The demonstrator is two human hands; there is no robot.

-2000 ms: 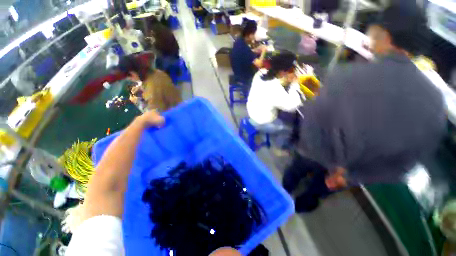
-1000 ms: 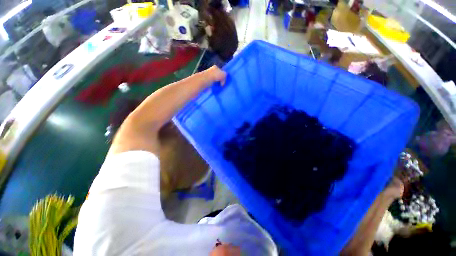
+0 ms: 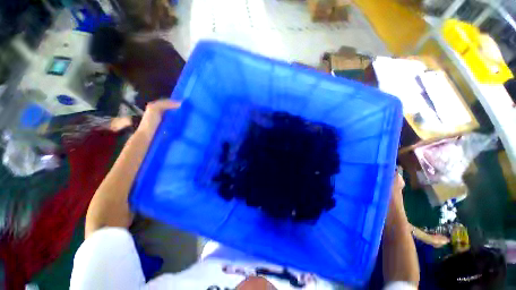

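Note:
A large blue open plastic tote [image 3: 362, 141] is held in front of my body, its open top towards me. A heap of small black corded parts [image 3: 288, 164] lies on its floor; single parts are too blurred to tell. My left hand [image 3: 161, 107] grips the tote's left rim near the upper left corner, fingers partly hidden. My right hand [image 3: 398, 184] is at the tote's right side, mostly hidden behind the wall.
At left are a red heap [image 3: 68, 181] on a green bench, a white machine [image 3: 62, 68] and a person in dark red [image 3: 150, 68]. At right are cardboard with white sheets [image 3: 433, 102], clear bags [image 3: 452, 158], a yellow item [image 3: 475, 51] and another person's forearm [image 3: 427, 235].
The view has moved forward along the aisle past the seated people. The tote has swung from tilted to more level and centred, and my right hand remains at its right side.

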